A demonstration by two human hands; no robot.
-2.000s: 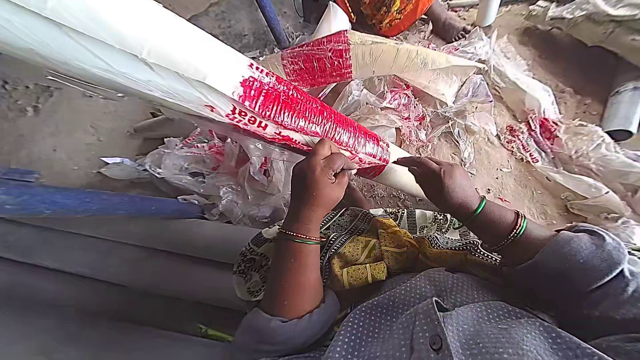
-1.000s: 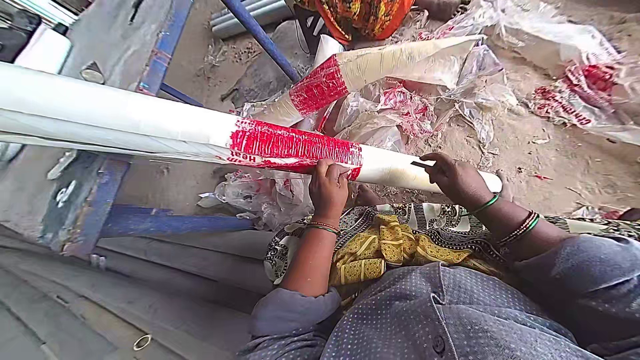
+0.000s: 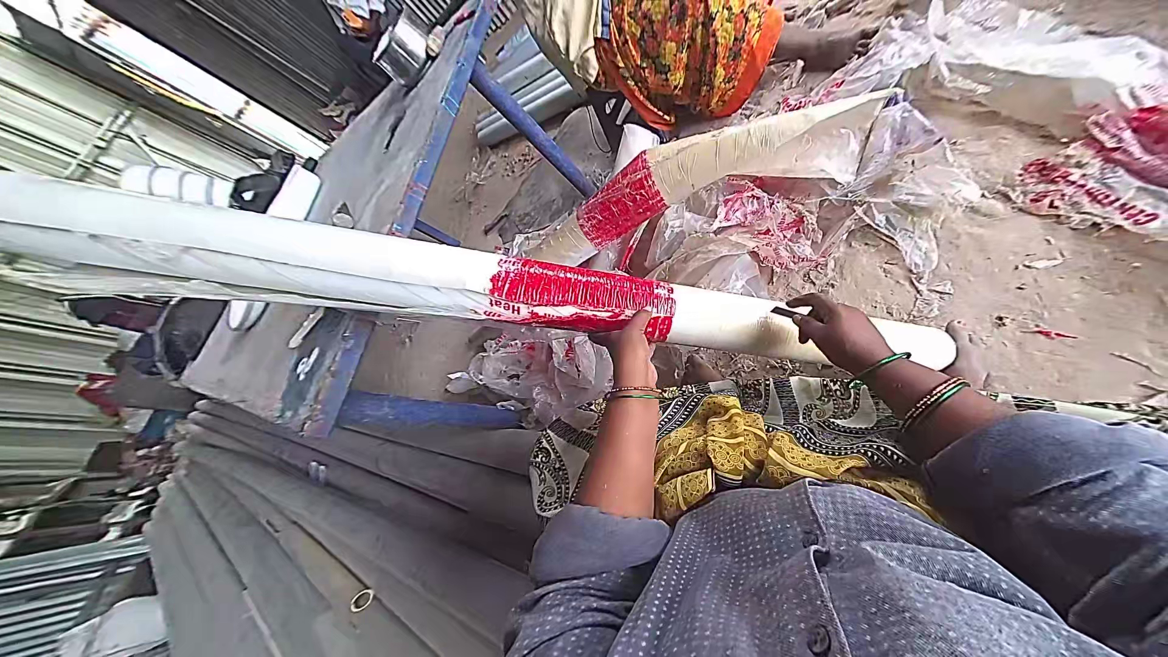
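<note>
A long white pipe [image 3: 739,319] slants across my lap, its rounded end at the right. Red printed plastic film [image 3: 584,294] is bunched around its middle, and clear film covers the part towards the upper left. My left hand [image 3: 630,338] grips the lower edge of the red film. Pinched in my right hand [image 3: 839,330], near the pipe's bare right part, is a small dark thin tool, perhaps a blade; its kind cannot be told. A cream-coloured wrapped pipe [image 3: 712,169] with a red film band [image 3: 623,199] lies beyond.
A blue-edged table [image 3: 370,196] stands at the left, partly behind the pipe. Grey pipes [image 3: 383,538] lie side by side at lower left. Crumpled plastic film [image 3: 547,370] litters the sandy ground. Another person in orange patterned cloth [image 3: 698,55] is at the top.
The film has been drawn off more of the pipe's right part, which was partly hidden two seconds ago. The pipe lies flatter across the view. The view has turned, showing more of the table.
</note>
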